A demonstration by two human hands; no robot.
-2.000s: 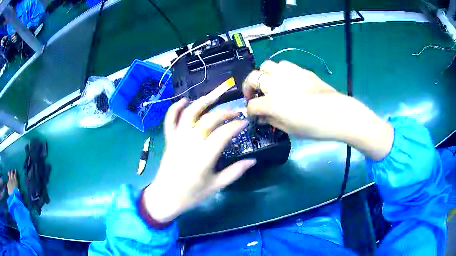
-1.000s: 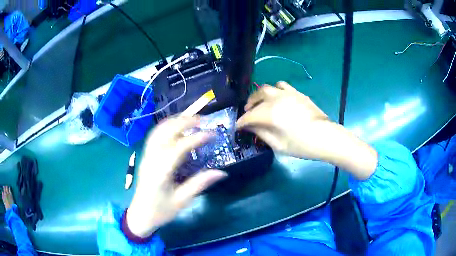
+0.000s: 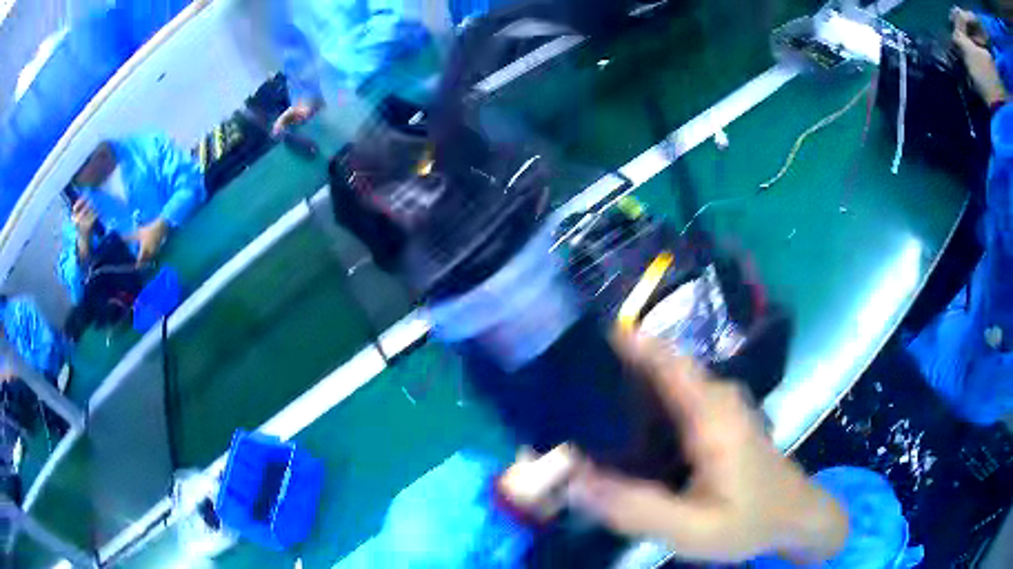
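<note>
The electric screwdriver (image 3: 511, 300), a large blurred black cylinder with a pale label, hangs slanting close to the camera. My right hand (image 3: 711, 478) is blurred, with thumb and fingers on either side of its dark lower part. Only a bit of my left hand (image 3: 539, 480) shows below the screwdriver; its fingers are hidden or blurred. The black device housing (image 3: 766, 345) lies behind my right hand, partly covered. The blue-white circuit board (image 3: 702, 317) and orange-tipped flat cable (image 3: 647, 287) show on it.
The blue bin (image 3: 269, 489) and clear plastic bag (image 3: 200, 517) are at lower left. White rails (image 3: 344, 389) cross the green bench (image 3: 833, 256). Another dark unit with wires (image 3: 922, 100) is at upper right beside a person's hand (image 3: 978, 56). People in blue (image 3: 167, 189) sit at upper left.
The view has swung, so the bin now shows lower left and the housing further right. The screwdriver is much nearer the camera. My right hand has left the board and is at the screwdriver.
</note>
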